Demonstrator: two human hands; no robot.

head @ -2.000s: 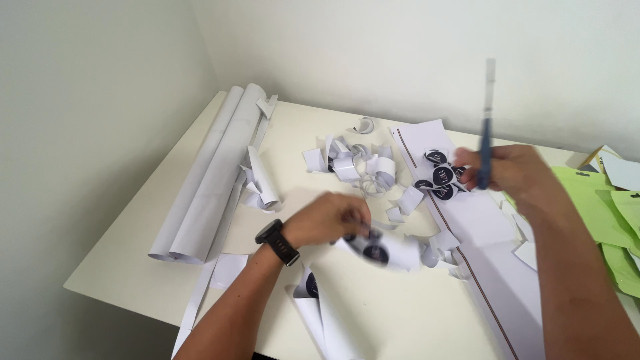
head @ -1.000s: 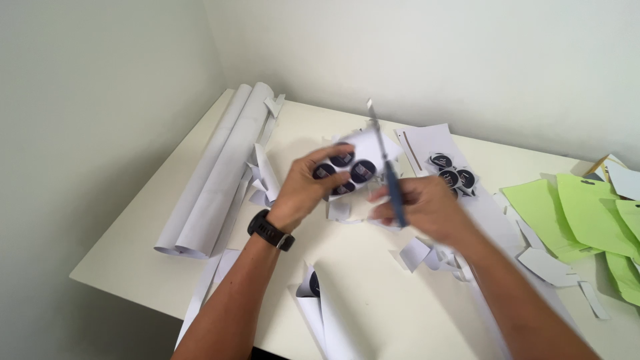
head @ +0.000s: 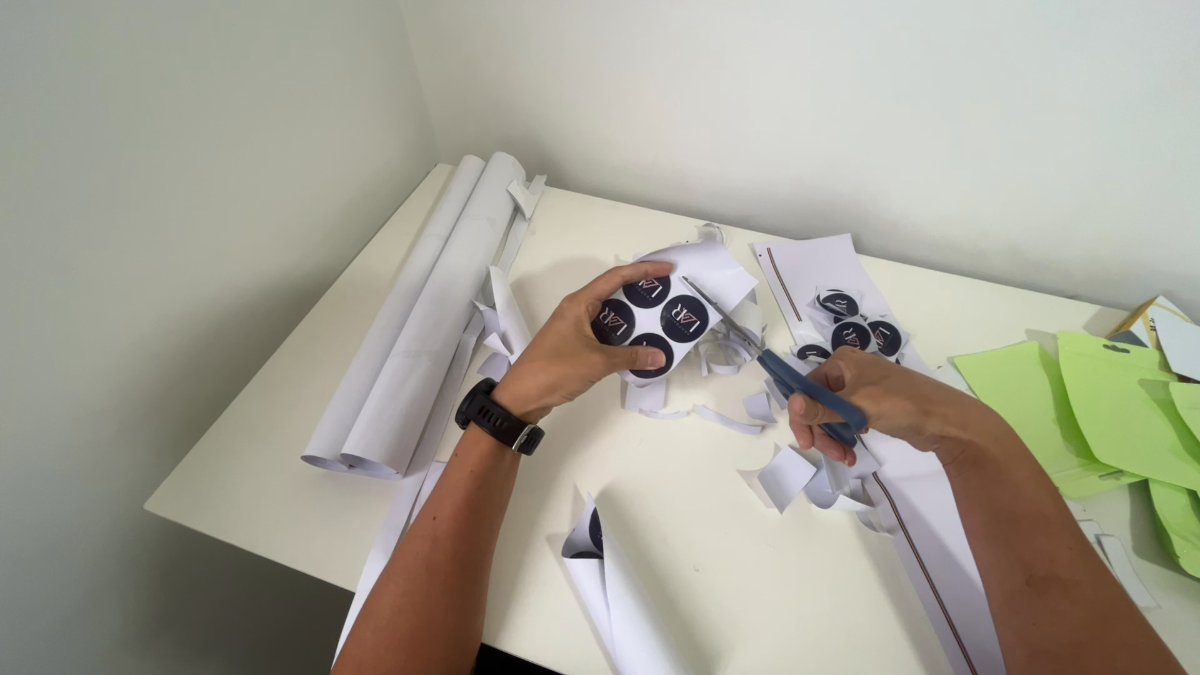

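Note:
My left hand (head: 581,342) grips a white sticker sheet (head: 714,267) printed with several round dark labels, thumb in front and fingers along its far edge. In my right hand (head: 867,398) is a pair of scissors (head: 806,384) with blue handles. Their blades lie at the right side of the sheet, beside the round labels, with blank paper beyond them. Several cut round stickers (head: 851,335) are piled on a long white paper strip (head: 820,253) to the right. Curled paper scraps (head: 727,352) lie behind and below the held sheet.
Two long white paper rolls (head: 422,309) lie at the left of the table (head: 253,459). A rolled sticker sheet (head: 623,591) is at the near edge. More scraps (head: 787,476) lie near my right wrist. Green pouches (head: 1116,403) overlap at the right, and walls stand behind and left.
My left hand has lifted the sticker sheet from low over the table. The scissors, earlier raised upright at the right, have come down and left to the sheet's edge.

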